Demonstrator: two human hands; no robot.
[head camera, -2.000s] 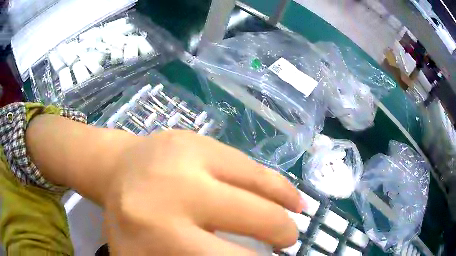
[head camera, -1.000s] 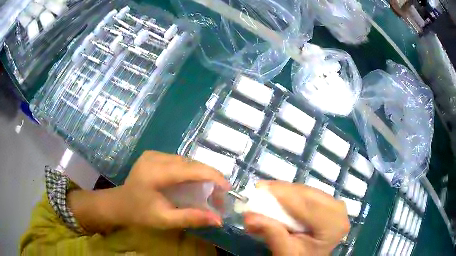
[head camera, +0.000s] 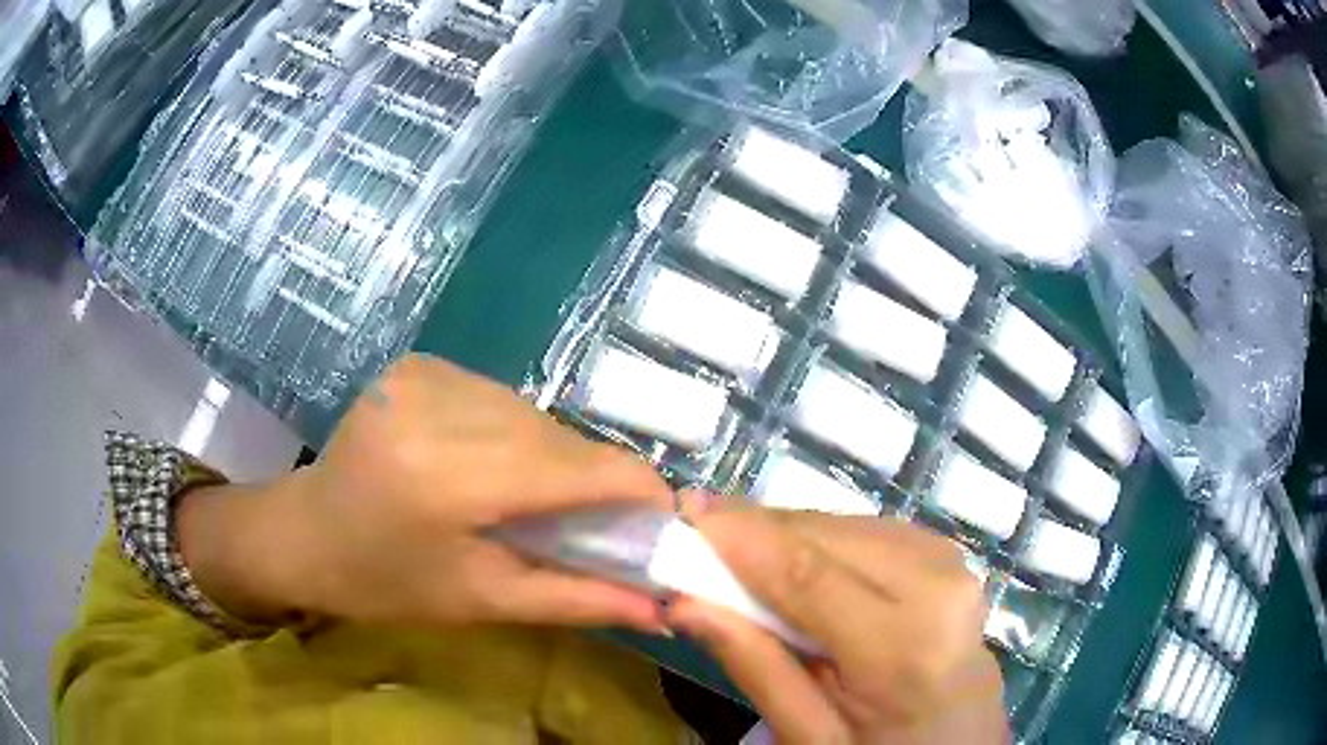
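Note:
My left hand (head camera: 437, 502) is closed on a pale, slightly translucent housing (head camera: 590, 542), held between thumb and fingers above the front edge of the bench. My right hand (head camera: 859, 611) grips a white piece (head camera: 702, 571) whose end meets the housing between my fingertips. The two pieces are in line and touching; the joint is partly hidden by my fingers. The unit blister tray (head camera: 742, 408) lies just beyond my hands, with white blocks in its pockets.
The rod-part tray (head camera: 349, 189) is at the upper left. A small parts bag (head camera: 1011, 153) full of white pieces and crinkled clear bags (head camera: 1222, 306) lie behind the unit tray. A second unit tray (head camera: 1201, 626) is at the far right on the green mat.
Earlier my left hand reached alone over the bench. Then the two pieces were apart, with a thin rod showing between them; now they meet and the rod is out of sight. The view has shifted.

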